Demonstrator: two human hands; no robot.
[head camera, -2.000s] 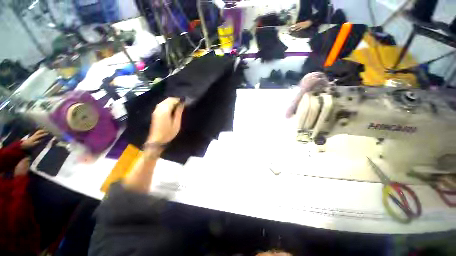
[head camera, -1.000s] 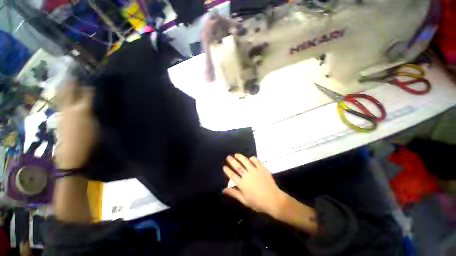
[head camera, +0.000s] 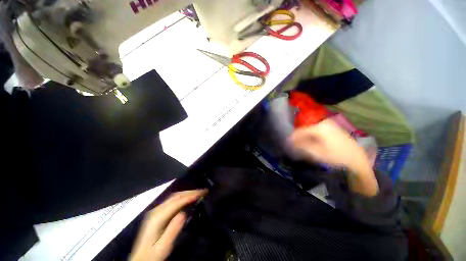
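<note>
A large black fabric panel (head camera: 87, 153) lies over the white machine table, its upper part under the needle area (head camera: 120, 96) of the cream-white sewing machine (head camera: 56, 46). My left hand (head camera: 166, 222) is at the bottom, below the table's front edge, with its fingers against dark cloth; whether it grips anything is unclear. My right hand (head camera: 319, 145) is blurred, right of the table, over the coloured scraps; its fingertips and anything in them cannot be made out.
Scissors with red and yellow handles (head camera: 248, 70) lie on the table, and a second pair (head camera: 283, 25) lies farther back. A blue basket (head camera: 392, 159) with a green liner (head camera: 391, 120) holds red cloth (head camera: 306, 109) and a black piece (head camera: 334, 86). A wooden edge (head camera: 445, 178) stands far right.
The view has swung right and down. The black panel now reaches under the machine head. My left hand has left the panel's far side; my right hand has moved from its edge to the scraps.
</note>
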